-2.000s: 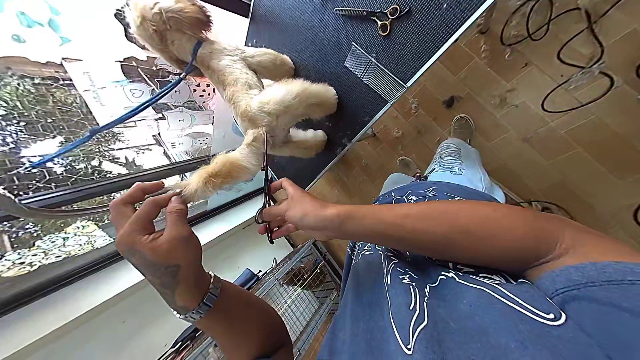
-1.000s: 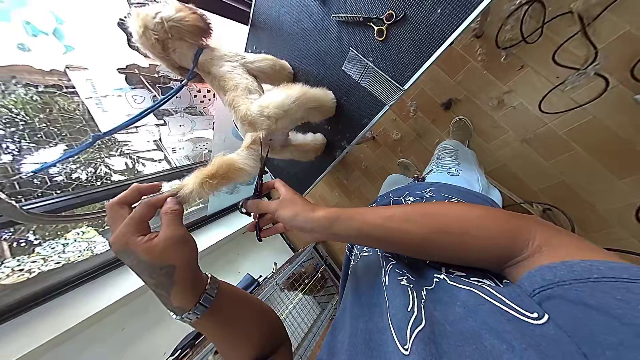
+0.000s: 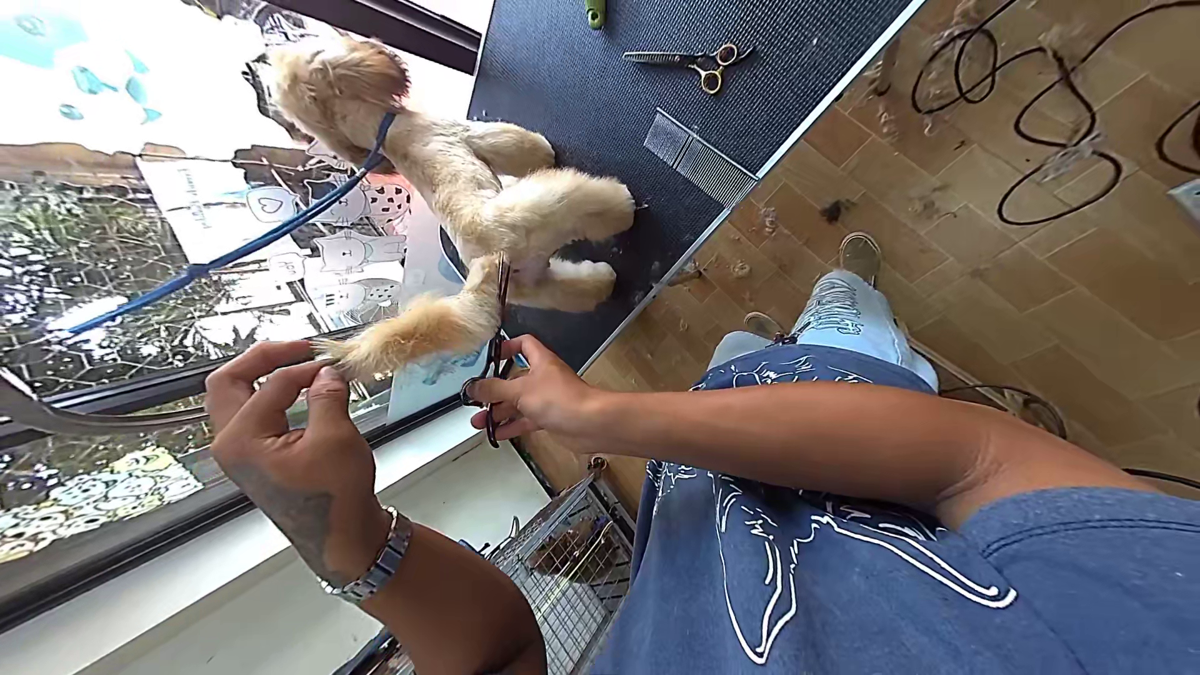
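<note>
A cream-coloured dog (image 3: 469,187) stands on the black ribbed grooming table (image 3: 797,66), facing the window, with a blue leash (image 3: 272,234) around its neck. The tip of its fluffy tail (image 3: 412,333) is pinched between the thumb and fingers of my left hand (image 3: 291,441). My right hand (image 3: 534,394) holds dark scissors (image 3: 495,361), their blades pointing up beside the base of the tail. Thinning shears with gold-coloured handles (image 3: 712,67) and a metal comb (image 3: 698,159) lie on the table.
A window (image 3: 84,234) with painted figures is at the left, above a white sill (image 3: 216,562). A wire cage (image 3: 572,562) is below the table. Black cables (image 3: 1059,141) and hair tufts lie on the tiled floor (image 3: 1106,309). A green-handled tool (image 3: 595,11) rests at the table's top.
The scissor blades, spread apart one second ago, are now nearly together beside the tail base. My left hand keeps holding the tail tip.
</note>
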